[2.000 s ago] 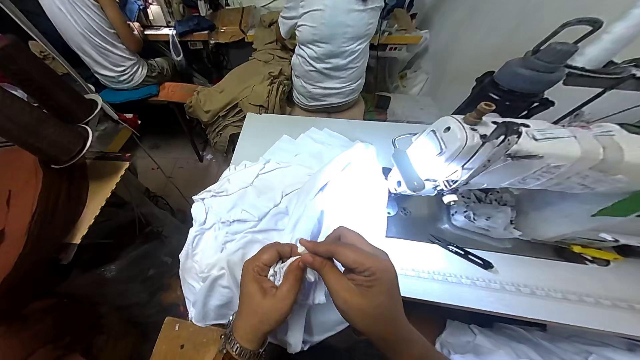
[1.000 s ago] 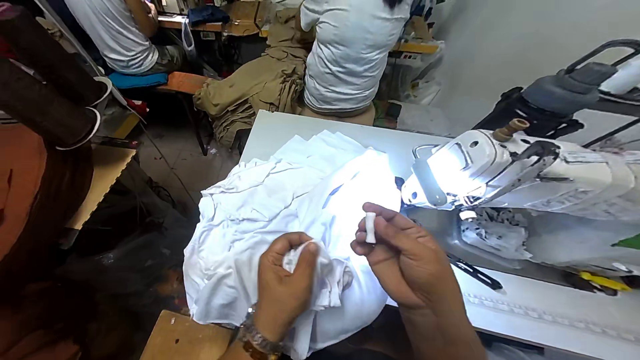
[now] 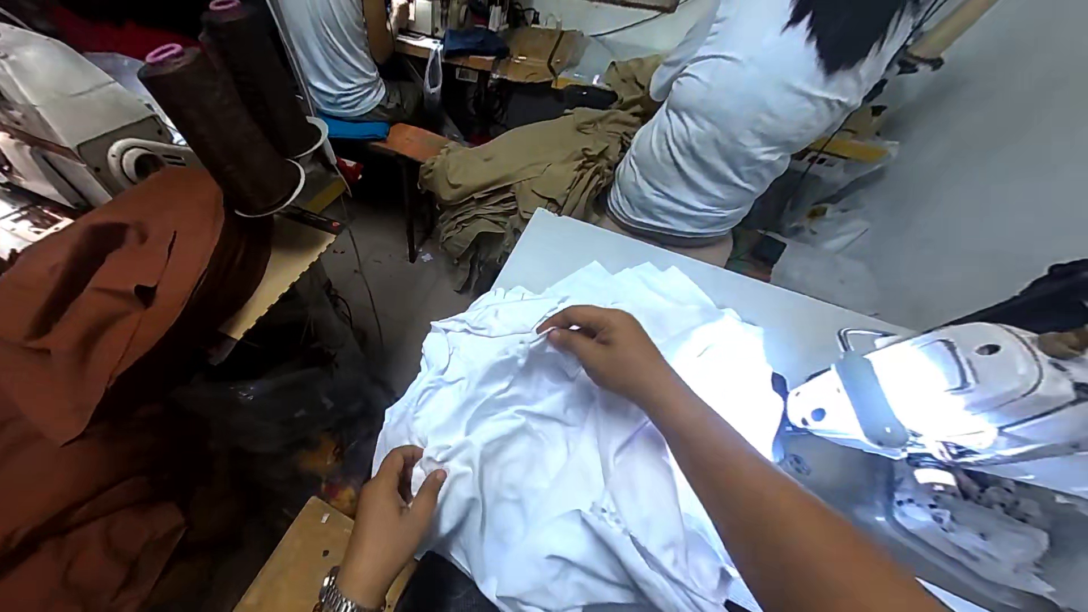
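Observation:
White knit fabric [image 3: 527, 442] lies heaped over the near left part of a white sewing table, with layered edges at its back. My right hand [image 3: 599, 344] pinches a bit of this cloth between thumb and fingertips near the top of the heap. At the heap's left edge is my left hand [image 3: 399, 501], thumb and fingers apart around a fold; whether it grips the fold I cannot tell. A metal-banded watch [image 3: 338, 591] sits on the left wrist. The lit head of a white sewing machine [image 3: 918, 391] stands to the right of the cloth.
Brown thread cones [image 3: 225, 127] and rust-coloured fabric [image 3: 110, 297] are at the left. A seated person in a white shirt [image 3: 722, 127] is just beyond the table [image 3: 799, 306], beside piled khaki cloth [image 3: 544, 161]. Another person [image 3: 336, 55] sits farther back. A wooden board [image 3: 297, 561] is at bottom left.
My hands, close together two seconds ago, are now apart on the cloth. The small white piece my right hand held up one second ago is no longer raised. The view has swung left.

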